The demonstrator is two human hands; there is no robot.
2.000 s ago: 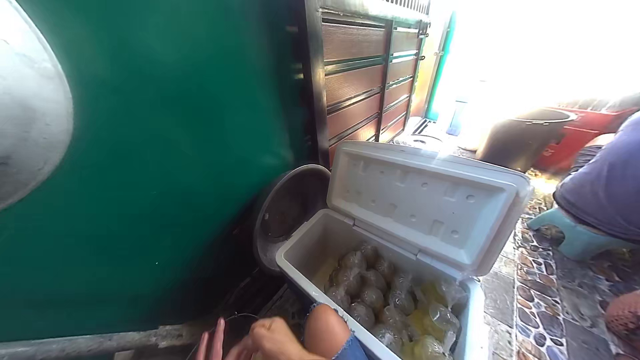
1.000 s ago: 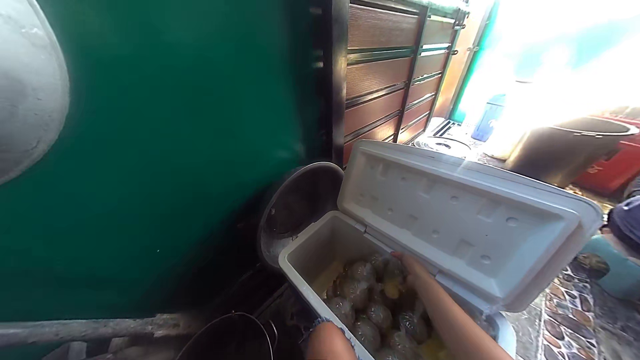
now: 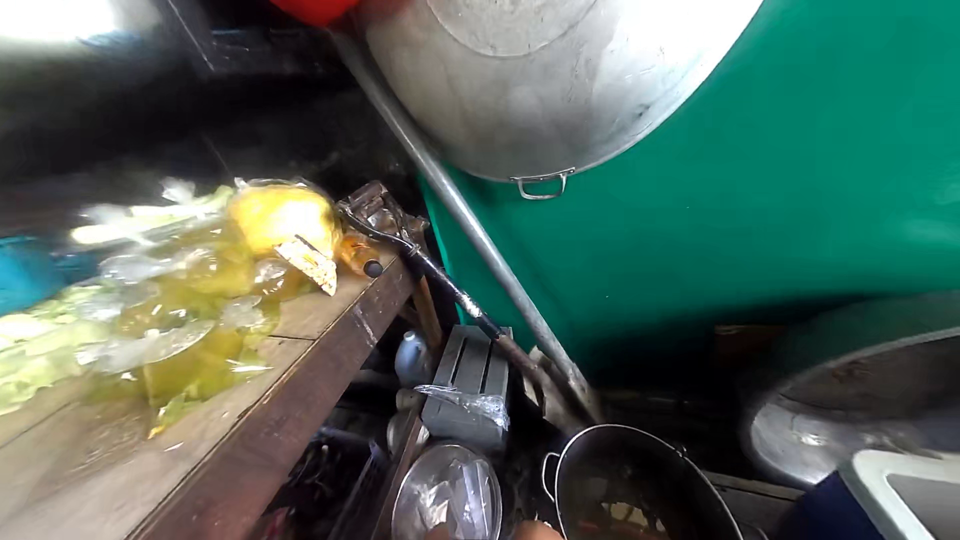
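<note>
Two small patches of skin show at the bottom edge, by a round metal bowl (image 3: 405, 487) and a dark cooking pot (image 3: 559, 469); whether they are fingers or knees cannot be told. Clear plastic lies in the bowl. On a wooden table (image 3: 307, 405) to the left are plastic bags of yellowish liquid (image 3: 199, 360), a bright yellow bag (image 3: 281, 217) and pale green leafy pieces (image 3: 45, 337), all blurred. A small amber bottle (image 3: 358, 253) lies near the table's corner. Neither of my hands can be made out, nor anything in them.
A slanting metal pole (image 3: 472, 225) passes a large aluminium pot (image 3: 525, 105) against a green wall (image 3: 735, 210). Below stand a grey slatted crate (image 3: 469, 375) and a pale plastic bottle (image 3: 412, 360). At the lower right are a large metal basin (image 3: 795, 435) and the cooler's rim (image 3: 870, 469).
The view has swung far left, from the open cooler to the table. One second ago an arm reached into the cooler among the filled bags; that arm is out of view now.
</note>
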